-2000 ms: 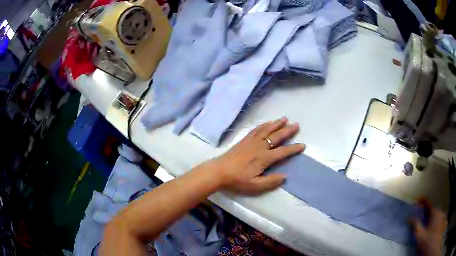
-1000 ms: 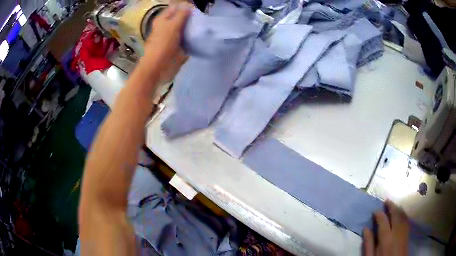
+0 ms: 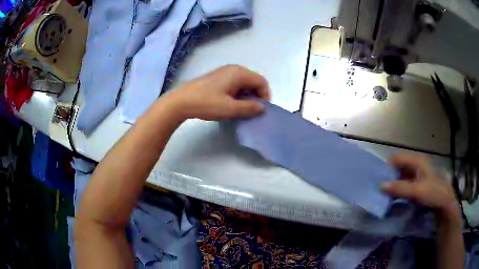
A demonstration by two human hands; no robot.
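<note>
A light blue strip piece [image 3: 315, 152] is stretched between my two hands over the front of the white sewing table. My left hand [image 3: 226, 94] pinches its upper left end between thumb and fingers. My right hand [image 3: 415, 181] grips its lower right end. More blue cloth [image 3: 362, 247], blurred, hangs below my right hand over the table's front edge. The strip lies in front of the machine bed [image 3: 362, 115] and the sewing machine head [image 3: 378, 31]; it is not under the needle area.
A pile of blue cut pieces [image 3: 152, 58] lies at the back left. Dark scissors or snips [image 3: 446, 105] lie right of the bed. A second cream machine head [image 3: 58, 42] stands far left. A measuring tape [image 3: 252, 202] runs along the front edge. Crumpled blue cloth [image 3: 163, 231] is below the table.
My left hand has come from the pile at the left to the strip's left end. The strip, flat on the table before, is now held between both hands. The view has shifted right.
</note>
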